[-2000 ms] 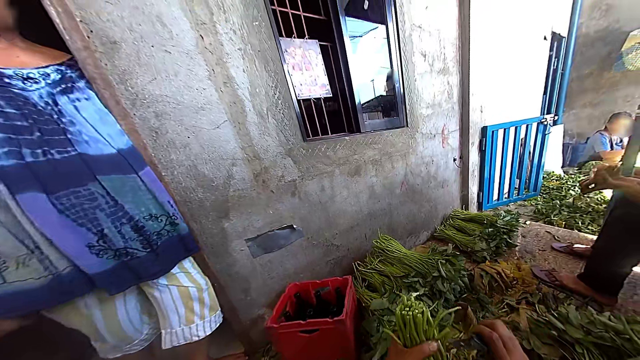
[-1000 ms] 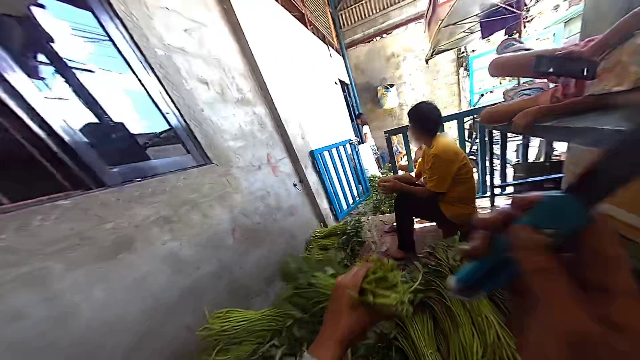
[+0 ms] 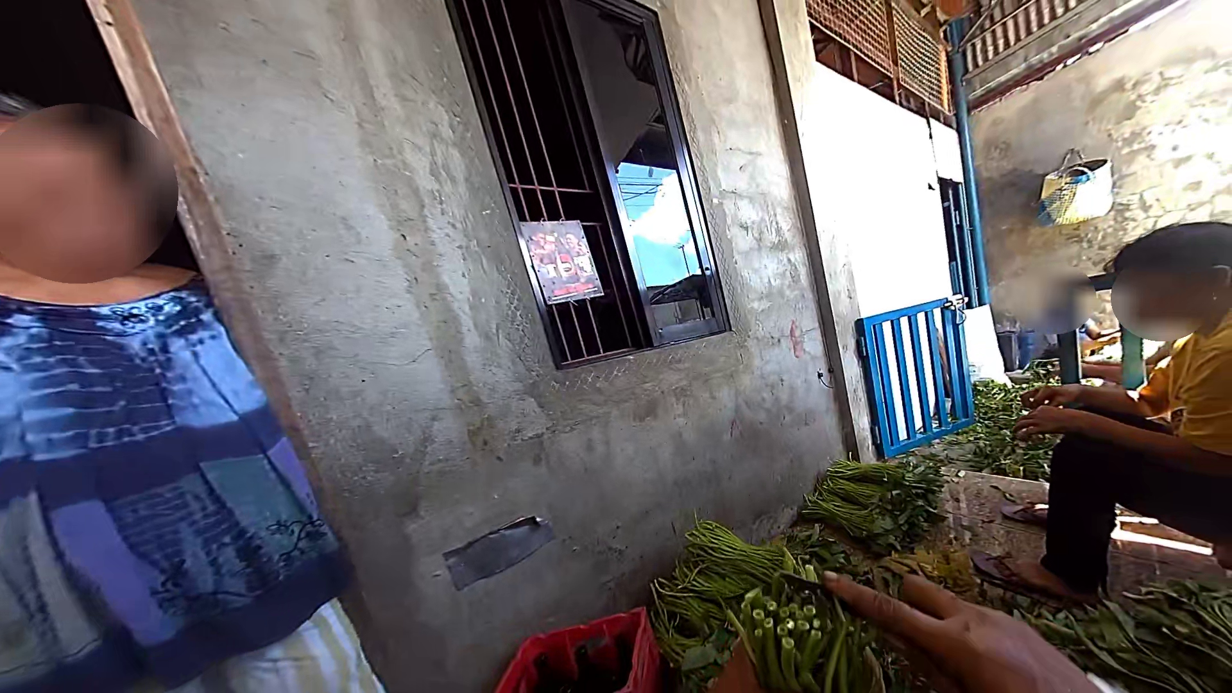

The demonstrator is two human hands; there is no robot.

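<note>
A bunch of green leafy vegetable stems (image 3: 784, 630), their cut hollow ends facing up, is held in my left hand (image 3: 736, 672), which shows only partly at the bottom edge. My right hand (image 3: 948, 626) is just to the right of the stems, its index finger stretched along what looks like a dark knife blade (image 3: 801, 581) above the cut ends. The knife's handle is hidden by the hand. Behind the bunch, a pile of long green stems (image 3: 722, 568) lies by the wall, with another leafy bundle (image 3: 871, 500) farther back.
A red plastic crate (image 3: 630, 645) with dark bottles stands left of the bunch. A person in a patterned blue top (image 3: 154, 462) stands at left. Another in a yellow shirt (image 3: 1208, 395) sits at right, near more greens (image 3: 1155, 630). A blue gate (image 3: 916, 375) stands beyond.
One second ago my right hand was at the far right with a blue-handled tool; now it is beside the stem ends. The view has swung left, bringing the crate and standing person back in.
</note>
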